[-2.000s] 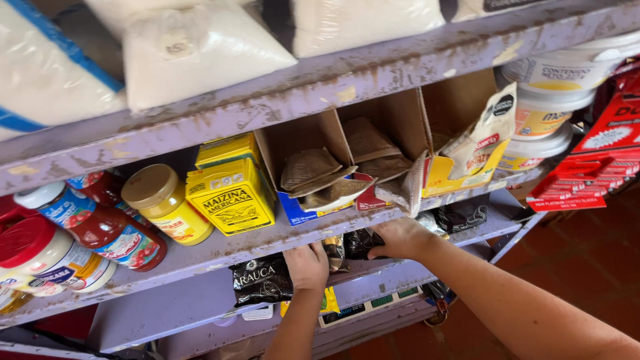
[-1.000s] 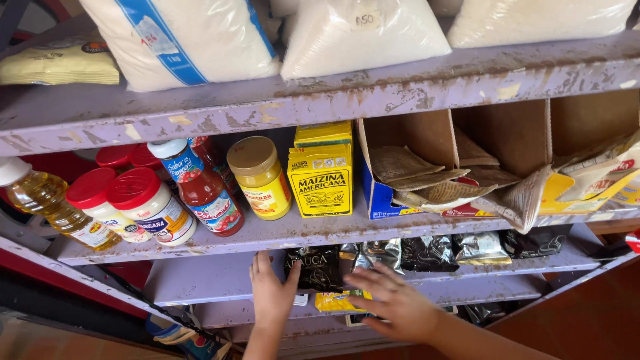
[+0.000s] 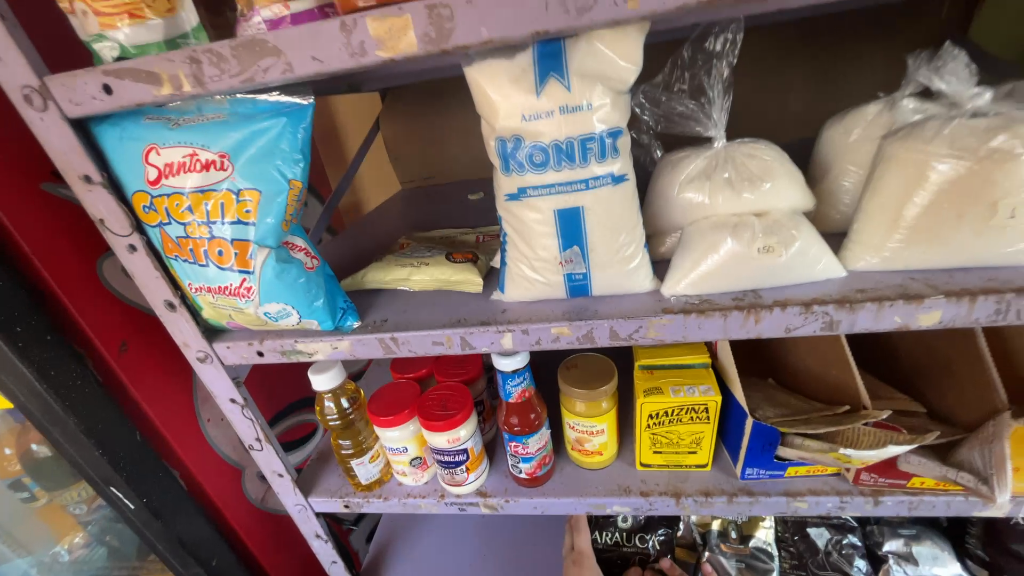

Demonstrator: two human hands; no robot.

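Observation:
At the bottom edge of the head view, my left hand (image 3: 579, 550) is upright against the left side of a black coffee bag (image 3: 628, 538). Fingertips, likely of my right hand (image 3: 668, 569), show low in front of that bag; the rest of this hand is cut off by the frame. Whether either hand grips the bag cannot be told. To the bag's right, a silver bag (image 3: 736, 548), a black bag (image 3: 820, 548) and another silver bag (image 3: 912, 548) stand in a row on the lower shelf (image 3: 464, 544).
Above, the middle shelf (image 3: 560, 502) holds an oil bottle (image 3: 348, 428), mayonnaise jars (image 3: 454, 440), a ketchup bottle (image 3: 525, 424), a mustard jar (image 3: 589, 412), yellow cornstarch boxes (image 3: 676, 416) and open cartons (image 3: 772, 452). Sugar (image 3: 564, 176) and a blue rice-cereal bag (image 3: 232, 224) stand higher.
The view has swung up and left. My hands, earlier reaching to the coffee bags with both forearms visible, now show only at the bottom edge, close about the black bag.

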